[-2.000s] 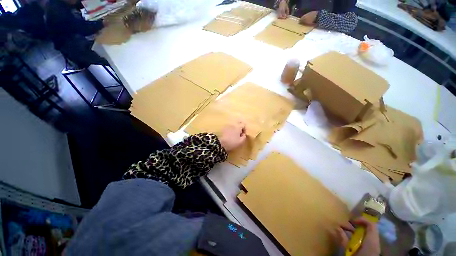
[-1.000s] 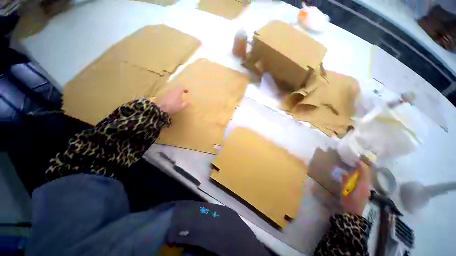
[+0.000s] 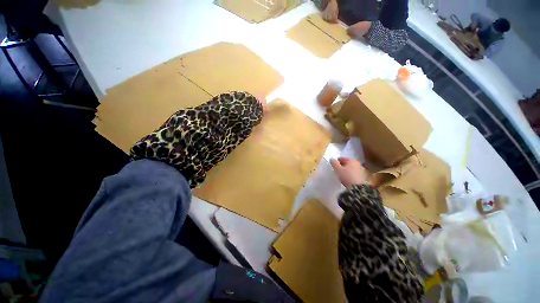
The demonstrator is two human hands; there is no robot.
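A tan panel [image 3: 311, 251] lies at the table's front edge, its right part hidden under my right sleeve. A larger tan panel [image 3: 266, 165] lies on a pile left of it. My left hand [image 3: 264, 108] shows only as a sliver past the leopard-print sleeve, at this panel's far edge; its fingers are hidden. My right hand [image 3: 349, 171] is over the table between the panels and the tan block, beside a white scrap [image 3: 353, 149]. Its fingers are bent and blurred, and no brush is in it. The yellow brush handle [image 3: 435, 278] shows at the lower right, partly covered.
Fanned tan panels [image 3: 160, 89] lie at left. A tan block [image 3: 385, 121] stands with crumpled offcuts [image 3: 423, 189] beside it and a small brownish bottle [image 3: 329, 93] behind. A white bag-like container [image 3: 462, 242] and a ring [image 3: 456, 291] are at right. A person's hands [image 3: 358, 28] work opposite.
My right hand has let go of the brush and moved left and away from me, towards the block. My left hand has moved to the panel's far side. The view has shifted.
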